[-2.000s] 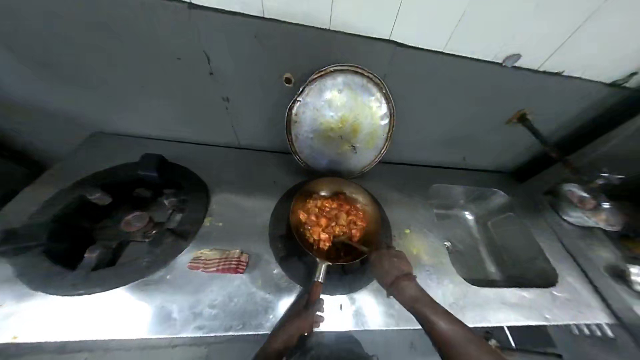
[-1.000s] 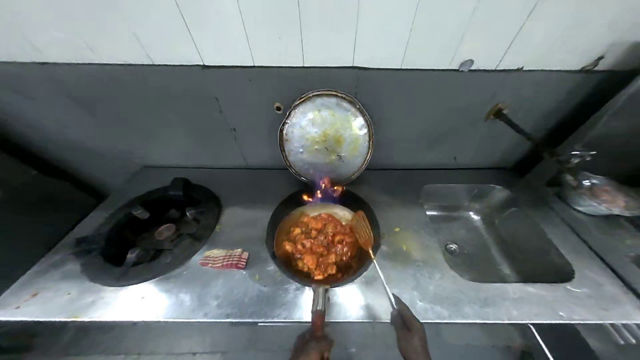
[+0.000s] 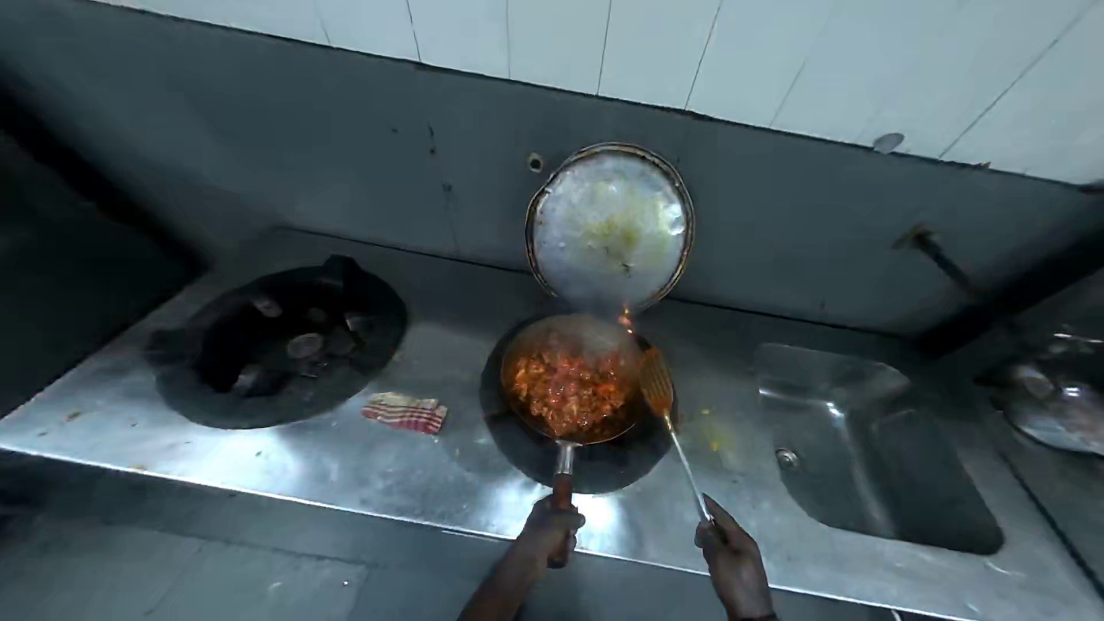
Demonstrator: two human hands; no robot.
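My left hand (image 3: 549, 528) is closed around the wooden handle of a frying pan (image 3: 565, 457). Chunky food in red-brown sauce (image 3: 573, 384) fills the pan, and steam rises from its far side. The pan is over a round black burner (image 3: 604, 481), with a small orange flame beyond its far right rim. A slotted spatula (image 3: 657, 388) is held by its metal handle in my right hand (image 3: 729, 548); its head is at the pan's right rim, clear of the middle of the food.
A round metal lid or tray (image 3: 611, 228) leans on the wall behind the burner. To the left are a large black burner (image 3: 285, 345) and a folded striped cloth (image 3: 405, 412). A steel sink (image 3: 880, 448) is set in the counter at right, with a wall pipe (image 3: 940, 259) above it.
Two seconds ago my right hand was close over the pan's right side with the spatula in the food; now it is back near the counter's front edge. The flames behind the pan are smaller than one second ago.
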